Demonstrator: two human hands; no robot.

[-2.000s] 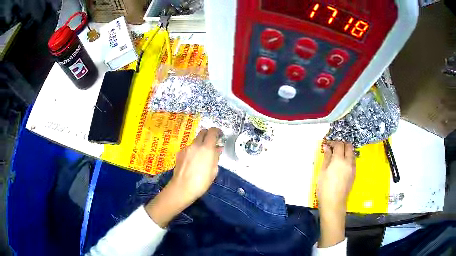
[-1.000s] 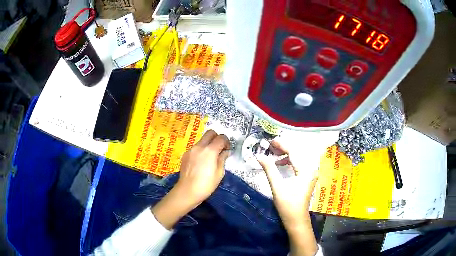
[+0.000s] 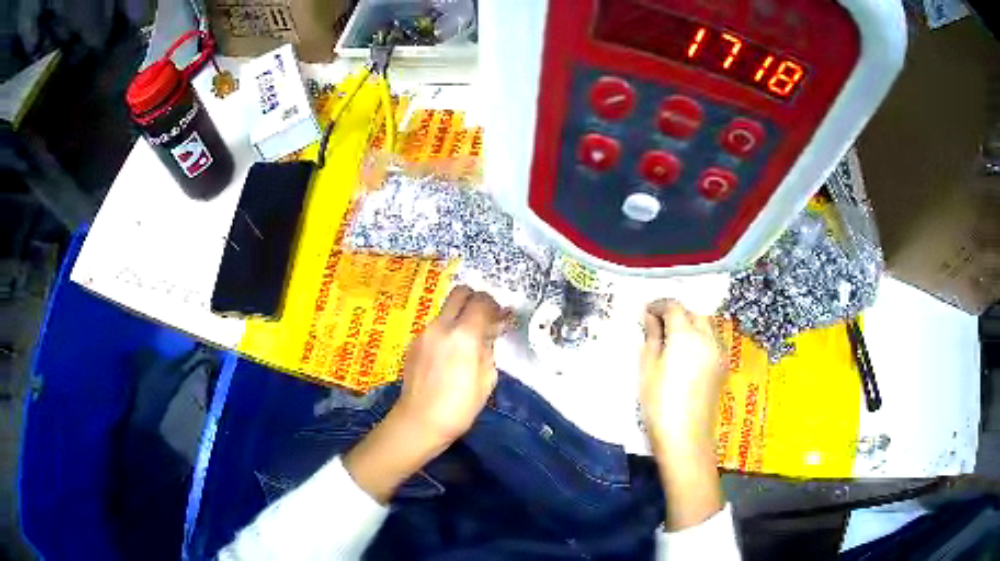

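The dark blue jeans (image 3: 548, 449) lie on my lap against the table's front edge, waistband up, with a small pale button-like spot on them. My left hand (image 3: 447, 367) is left of the lower die, thumb and fingertips together; whether a tiny piece is between them cannot be told. My right hand (image 3: 682, 384) is right of the die, fingertips together, contents too small to tell. The lower die (image 3: 570, 327) with its pale round surround is uncovered below the button attaching machine (image 3: 658, 142), which reads 1718. Neither hand touches the jeans' waistband.
Clear bags of silvery fasteners lie left (image 3: 422, 219) and right (image 3: 806, 285) of the machine. A black phone (image 3: 263, 239), a red-capped bottle (image 3: 184, 137) and a white card (image 3: 282, 104) are at the left. Yellow-handled pliers (image 3: 386, 104) lie by a parts tray (image 3: 411, 49). A blue bin (image 3: 99, 405) stands lower left.
My right hand went from the right fastener bag to the lower die, and has now drawn back to the right of it. My left hand stays left of the die.
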